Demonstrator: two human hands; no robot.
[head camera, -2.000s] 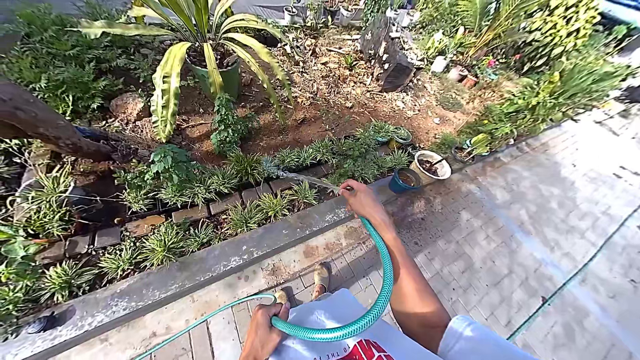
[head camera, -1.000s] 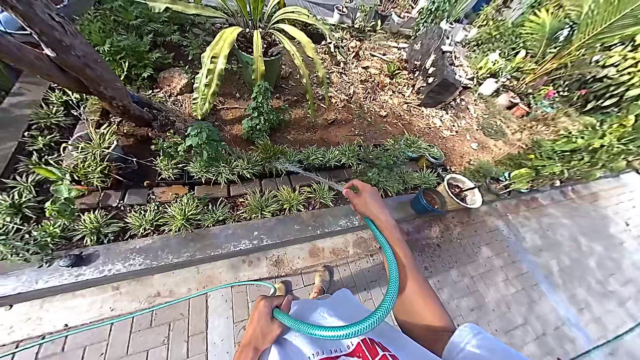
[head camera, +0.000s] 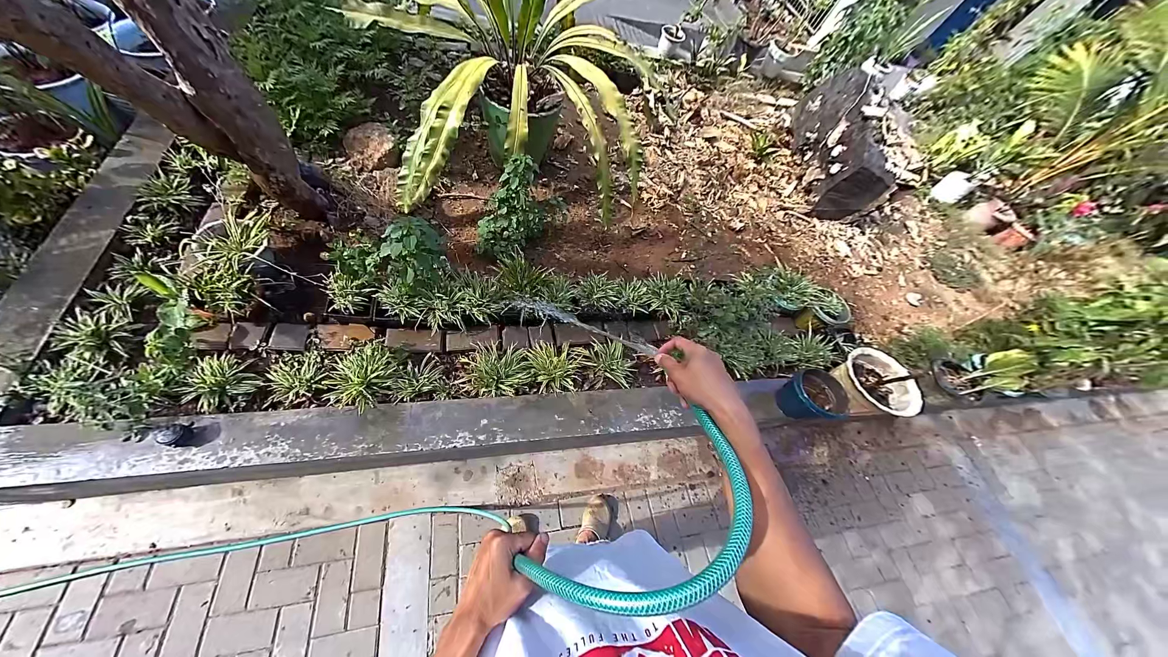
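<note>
A green braided garden hose (head camera: 741, 511) loops in front of my shirt. My left hand (head camera: 500, 573) is closed around it low in the view, and the thinner-looking length runs from there to the left edge over the paving. My right hand (head camera: 695, 370) grips the hose's end above the concrete curb. A stream of water (head camera: 593, 328) leaves that end toward the upper left and breaks into spray over the striped-leaf border plants (head camera: 493, 370) and the brick row (head camera: 415, 340).
The concrete curb (head camera: 365, 436) edges the bed. Right of my right hand stand a blue pot (head camera: 811, 394) and a cream pot (head camera: 899, 394). Farther back are a potted fern (head camera: 518, 128), a tree trunk (head camera: 219, 100) and a dark stump (head camera: 844, 146). Block paving (head camera: 201, 598) lies below.
The view has swung left, bringing more of the tree trunk and left curb into sight. Both hands keep their hold on the hose, and water flows throughout.
</note>
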